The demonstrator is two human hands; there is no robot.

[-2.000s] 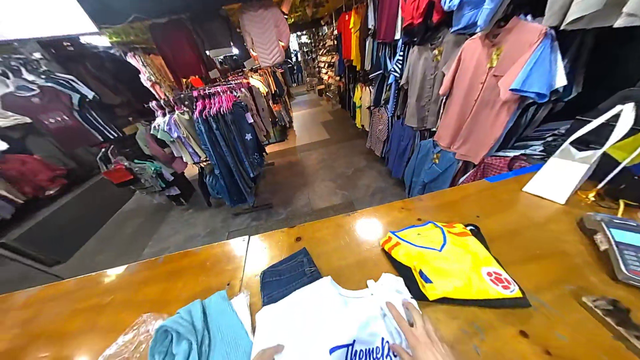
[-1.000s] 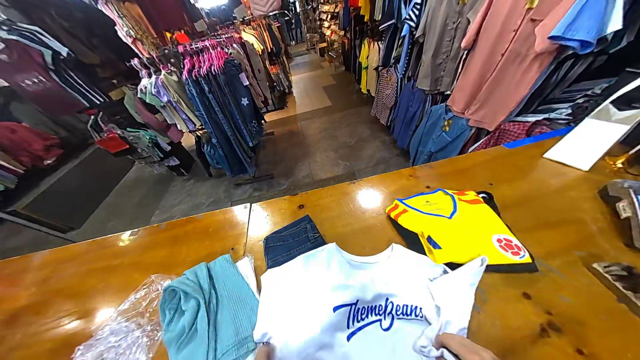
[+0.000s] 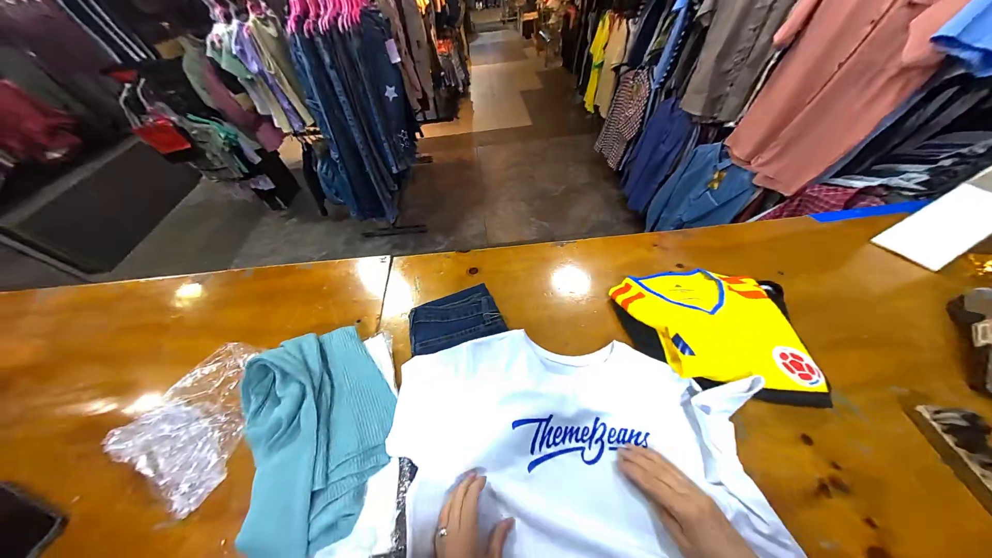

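A white T-shirt with blue lettering on its chest lies spread on the wooden counter. My left hand rests on its lower left part, a ring on one finger. On the shirt just below the right end of the lettering lies my right hand. The right sleeve is bunched. Folded dark blue jeans stick out from behind the shirt's left shoulder. A teal ribbed garment lies to the left over something white. A folded yellow soccer jersey sits on dark cloth at the back right.
Crumpled clear plastic wrap lies left of the teal garment. A dark object is at the lower left edge, a white card or panel at the right. Beyond the counter, racks of hanging jeans and shirts flank an aisle.
The white T-shirt is spread wider than two seconds ago. My hands have moved from its lower edges onto its front since one second ago. The view has tilted down.
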